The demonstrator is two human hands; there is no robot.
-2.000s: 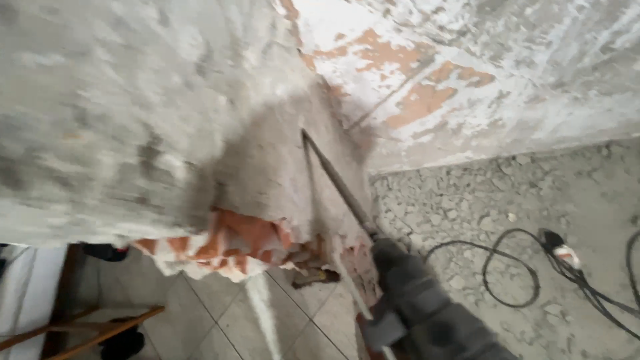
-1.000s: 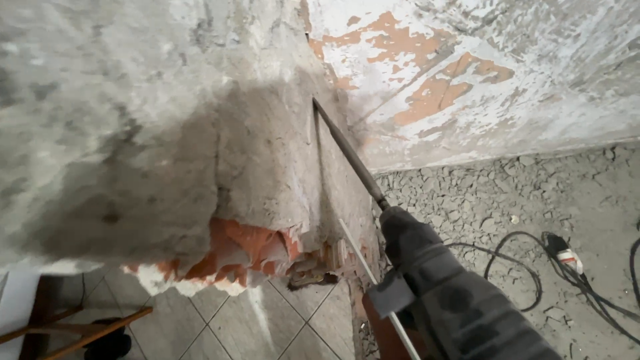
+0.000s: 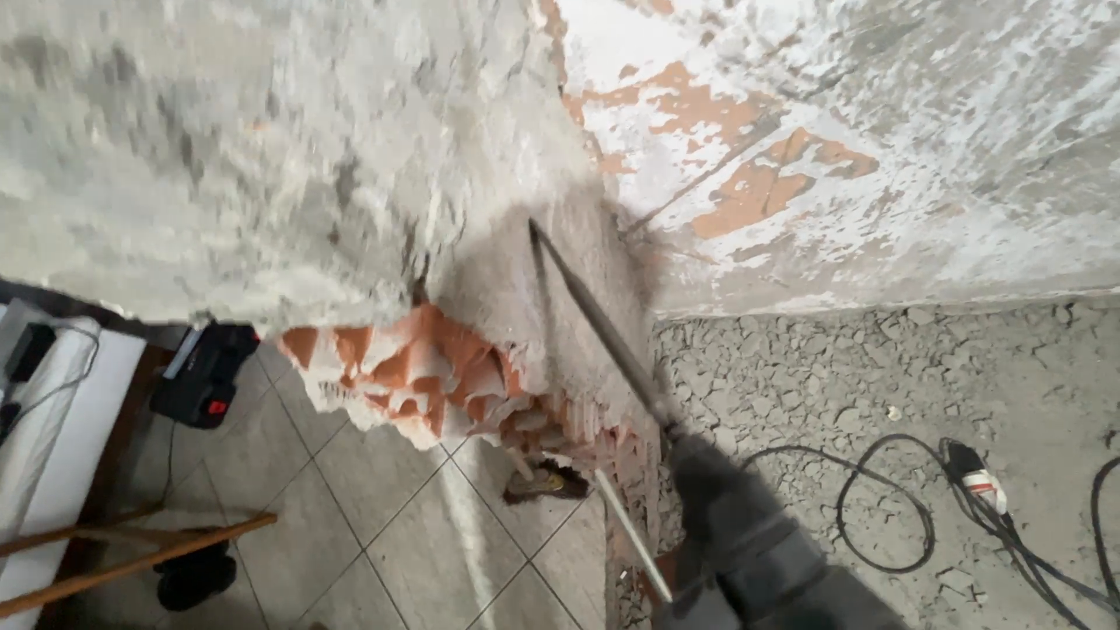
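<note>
A black demolition or rotary hammer point(image 3: 761, 534) reaches in from the lower right. Its long steel chisel bit point(image 3: 604, 328) points up and left, the tip resting at or close to the grey rendered wall point(image 3: 490, 236). A thin metal rod point(image 3: 632, 534), seemingly the tool's depth rod, stands beside the body. Below the tip, the wall ends in a ragged edge of broken orange hollow brick point(image 3: 420, 372). Neither my left hand nor my right hand shows; whatever holds the tool is outside the picture.
Rubble point(image 3: 787, 376) covers the floor at right, where a black cable point(image 3: 844, 516) loops near a connector point(image 3: 984, 490). Left, on the tiled floor point(image 3: 324, 499), are a black case or tool point(image 3: 206, 372) and a wooden frame point(image 3: 175, 560). A partly stripped wall point(image 3: 831, 175) adjoins.
The view has shifted, showing more of the floor at the left. The bit's tip remains by the wall near its corner, a little lower in the picture than one second ago.
</note>
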